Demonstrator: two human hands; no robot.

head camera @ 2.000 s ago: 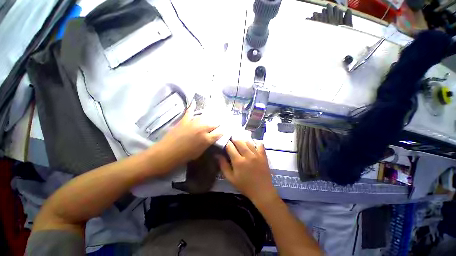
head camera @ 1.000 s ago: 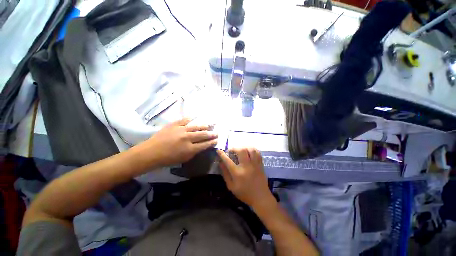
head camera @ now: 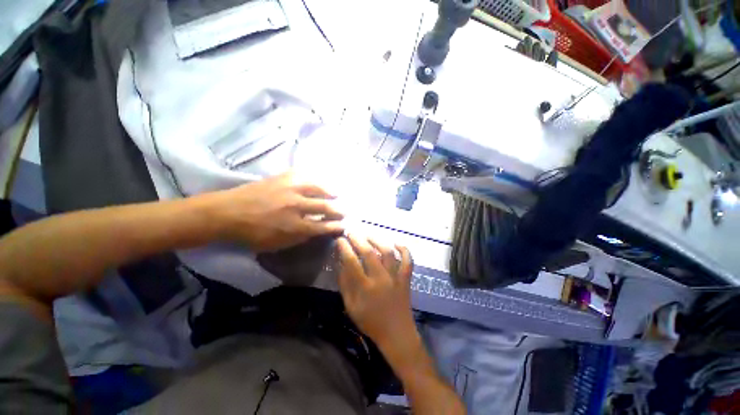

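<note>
A light grey panel with a stitched pocket piece lies left of the sewing machine, joined to a dark grey panel. My left hand lies flat on the cloth, fingers pointing towards the needle area, which is washed out by the lamp. My right hand has its fingertips at the cloth edge beside my left hand; dark cloth shows below them. Both hands are on the cloth near the table's front edge. Whether the fingertips pinch it is hard to tell.
A navy cloth roll hangs over the machine. A ribbed grey-brown bundle lies under the arm. The ruler-marked table edge runs in front. Pale cloth with a dark patch hangs below. A red basket stands behind.
The camera view has shifted and tilted. My hands remain side by side at the cloth edge, with my right fingers now closer to my left fingertips.
</note>
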